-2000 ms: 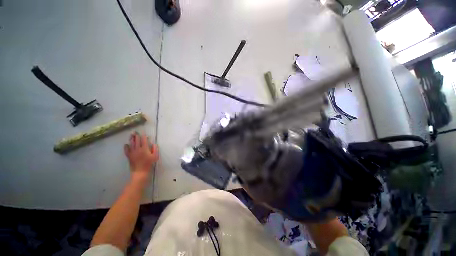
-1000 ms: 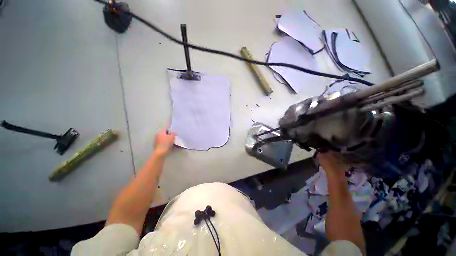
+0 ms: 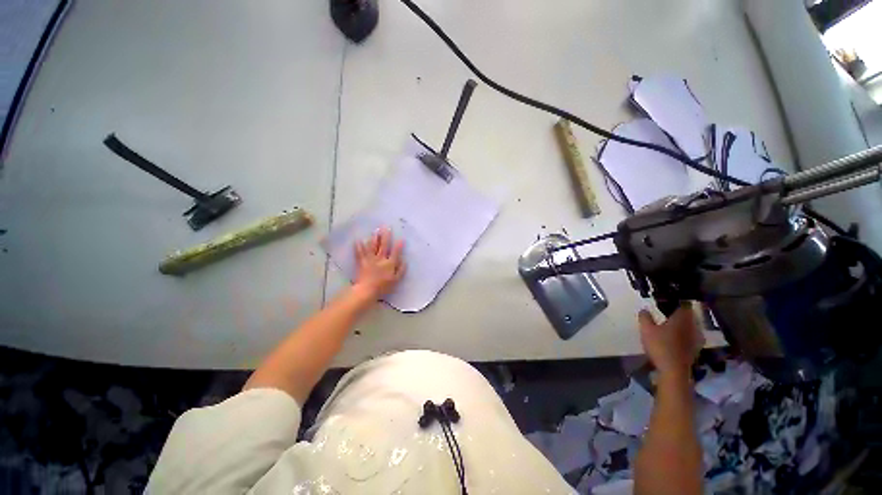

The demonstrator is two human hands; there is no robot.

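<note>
A white-topped cut piece stack (image 3: 435, 218) lies tilted on the table in front of me. A cloth clamp (image 3: 440, 160) grips its far edge, its long handle pointing away. My left hand (image 3: 380, 263) rests flat on the near left part of the stack, fingers apart. The straight-knife cutting machine (image 3: 720, 247) stands at the right, its silver base plate (image 3: 564, 288) on the table near the front edge. My right hand (image 3: 672, 334) is at the machine's near side and seems closed on its handle, which the motor partly hides.
A loose clamp (image 3: 208, 205) and a greenish-yellow bar (image 3: 237, 242) lie at the left. Another bar (image 3: 576, 168) and smaller cut stacks (image 3: 646, 166) lie at the right. The black cable (image 3: 522, 97) crosses the table's far part. Scraps (image 3: 629, 411) cover the floor.
The stack has turned clockwise with its clamp. My left hand has moved from its left edge onto its top. The machine is more level, with its base plate on the table.
</note>
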